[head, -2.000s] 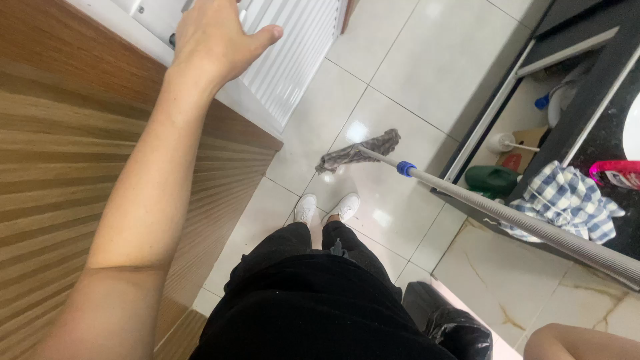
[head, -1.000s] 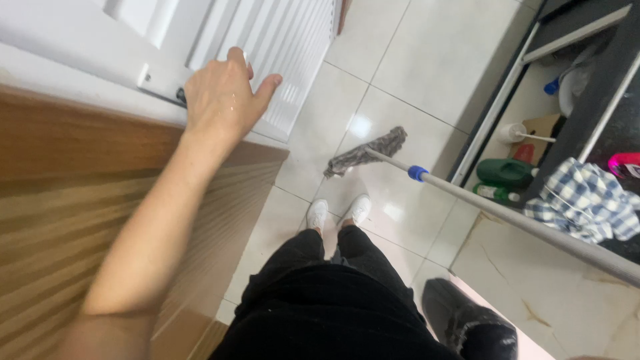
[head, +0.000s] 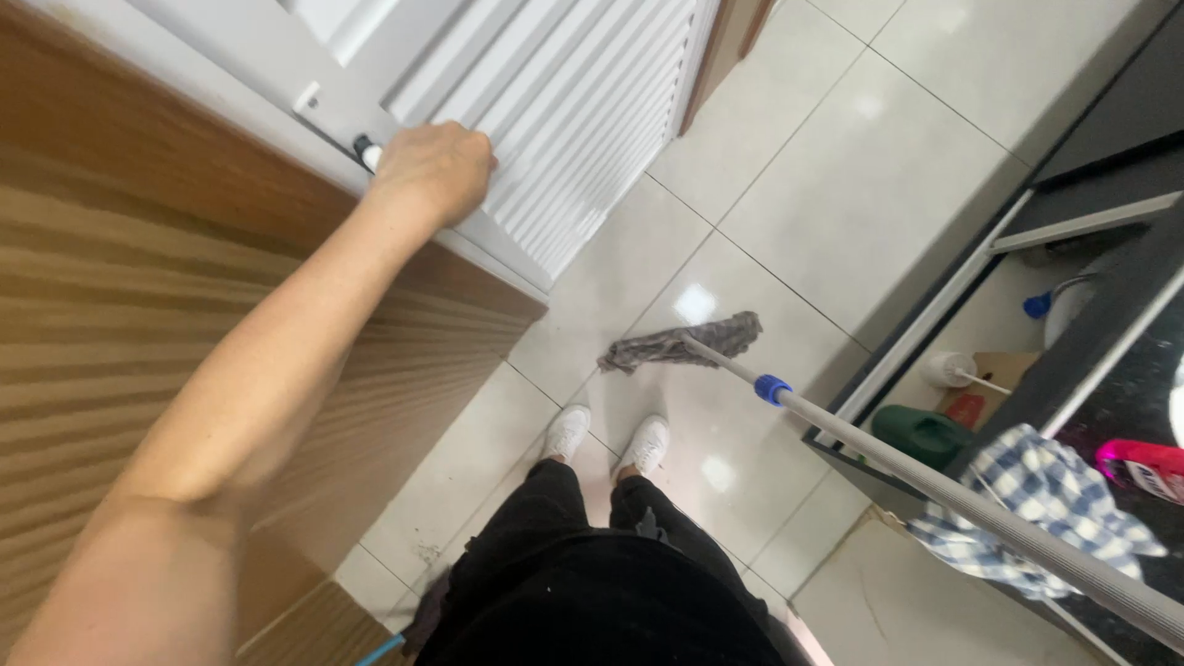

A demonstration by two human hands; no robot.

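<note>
My left hand [head: 435,176] reaches out at the upper left, fingers curled around the white door handle [head: 370,155], which has a black base. It belongs to a white slatted door [head: 555,120]. A grey cloth mop head [head: 684,344] lies on the floor in front of my feet. Its grey pole [head: 888,453], with a blue collar [head: 770,389], slants to the lower right and leaves the frame. My right hand is out of view, so what it holds cannot be seen.
Wooden ribbed panelling [head: 120,305] runs along the left. At the right, an open dark cabinet [head: 943,305] holds a green bottle [head: 920,435] and other items. A blue-and-white checked cloth [head: 1054,509] hangs over the counter edge, near a pink bottle [head: 1142,462]. White shoes [head: 566,432] stand on pale tiles.
My left hand's fingers, spread a moment before, have closed around the door handle. The mop head stays on the floor near my feet.
</note>
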